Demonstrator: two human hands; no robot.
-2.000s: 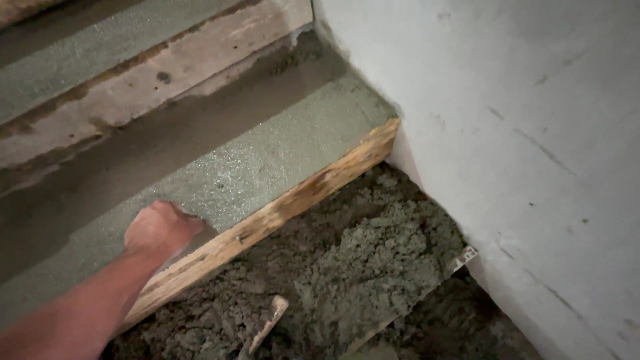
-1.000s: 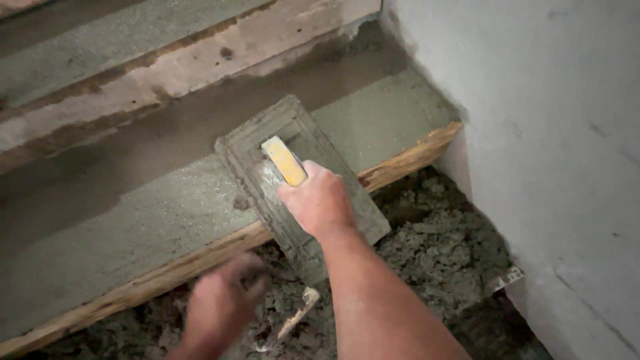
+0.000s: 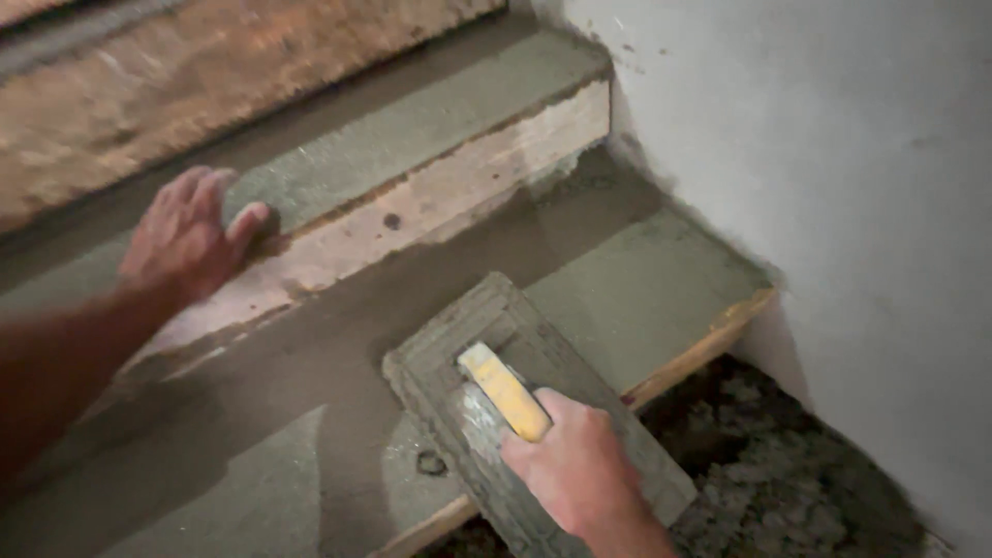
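My right hand [image 3: 577,457] grips the yellow handle [image 3: 508,391] of a rectangular plastering float [image 3: 496,310] smeared with grey mortar. The float lies across the wet concrete tread [image 3: 635,287] of a stair and reaches over its wooden form board [image 3: 701,349]. At the left, my left hand [image 3: 190,229] is at the front edge of the step above, fingers apart, with nothing in it. It is over the upper concrete tread [image 3: 387,147] and the top of that step's form board [image 3: 465,190]. The underside of the float is hidden.
A grey wall [image 3: 837,155] bounds the steps on the right. Below the lower board lies rough, lumpy mortar [image 3: 783,488]. Another wooden board [image 3: 194,85] stands behind the upper tread. A small ring-shaped mark [image 3: 431,463] shows in the lower tread, left of the float.
My left hand has moved from low by the lower board up to the step above. The float, absent from the oldest frame, stays in my right hand. The view has shifted toward the upper steps.
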